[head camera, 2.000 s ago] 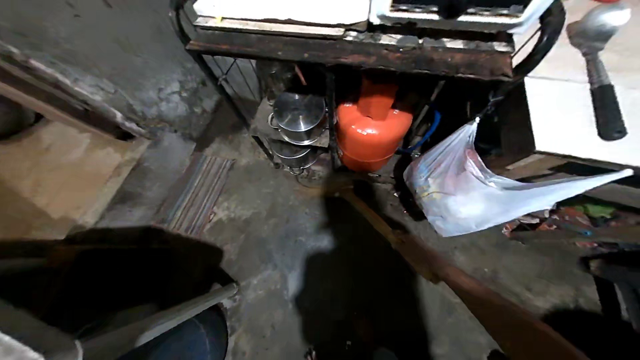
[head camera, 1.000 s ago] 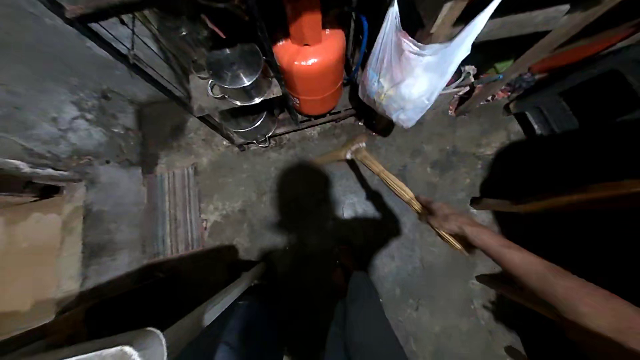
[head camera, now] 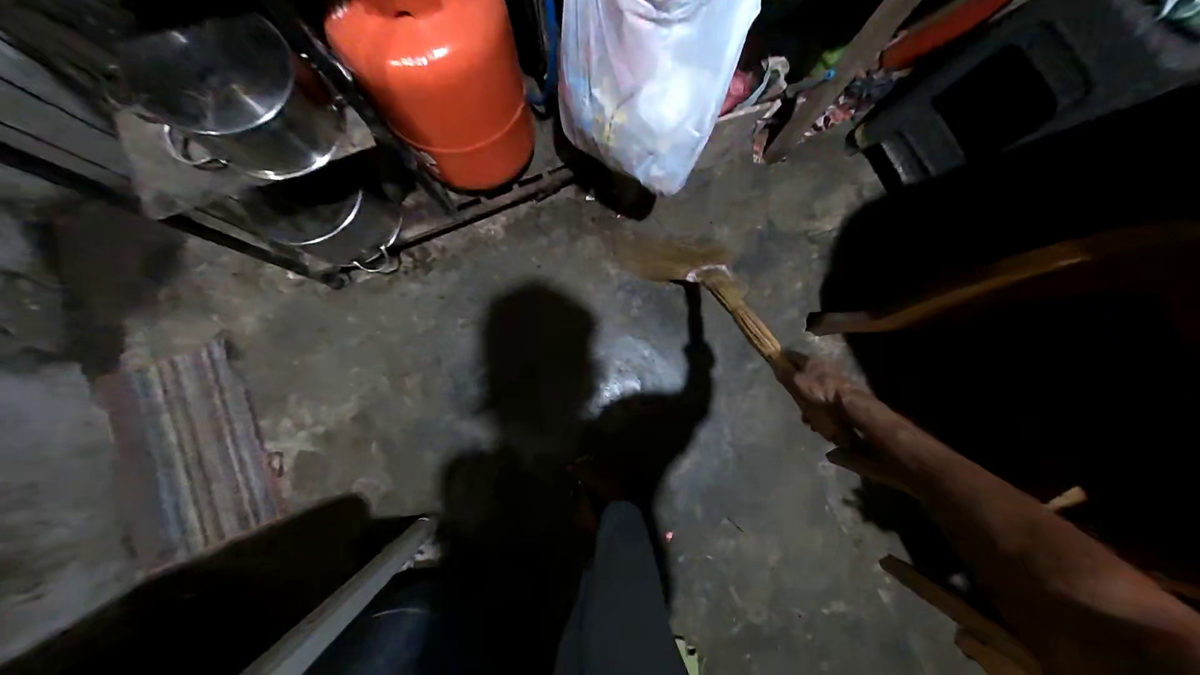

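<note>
My right hand [head camera: 820,398] is closed around the bundled handle of a straw broom [head camera: 745,319], right of centre. The broom's bristles [head camera: 661,255] are blurred and fan out low over the dark concrete floor, just below a hanging white plastic bag [head camera: 652,84]. An orange gas cylinder [head camera: 445,89] stands to the left of the bag, on the lower part of a metal rack. My left hand does not show in this view. My shadow lies across the middle of the floor.
Metal pots [head camera: 267,122] sit on the rack at upper left. A striped mat [head camera: 202,445] lies on the floor at left. Wooden furniture parts [head camera: 984,281] jut in from the right, near my forearm. A black object with a square opening [head camera: 1017,94] is at upper right.
The broom has swung, and its bristles now lie below the white bag, right of the gas cylinder; two seconds ago its head was below the cylinder. My right hand still holds it. The view has shifted.
</note>
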